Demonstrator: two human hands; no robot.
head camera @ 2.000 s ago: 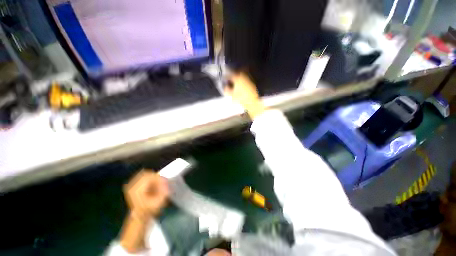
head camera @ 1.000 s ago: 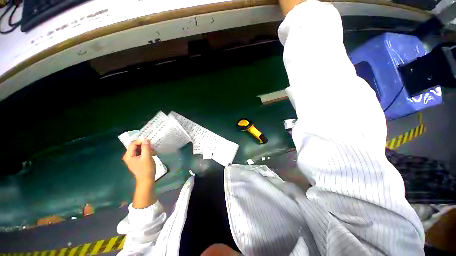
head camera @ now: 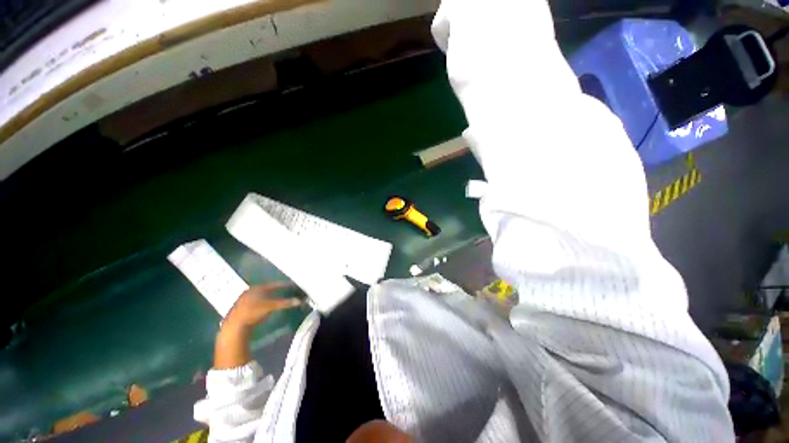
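A long white label strip (head camera: 298, 247) lies folded over itself on the green surface, with small print on part of it. A shorter white printed strip (head camera: 208, 275) lies to its left. My left hand (head camera: 251, 313) is at the lower end of the short strip. Its fingers reach right to the lower edge of the long strip; whether they pinch it is unclear. My right sleeve runs up past the top edge of the picture, and my right hand is out of view.
A yellow and black handheld tool (head camera: 412, 215) lies right of the long strip. A white bench edge (head camera: 173, 78) crosses the upper left. A blue-purple stool (head camera: 631, 52) with a black device (head camera: 705, 82) stands at the upper right. Small white scraps (head camera: 430, 265) lie near my lap.
The long strip was raised at my left hand and now lies folded with its blank side showing. My left hand has moved down, and its fingers now point right. The view has shifted slightly.
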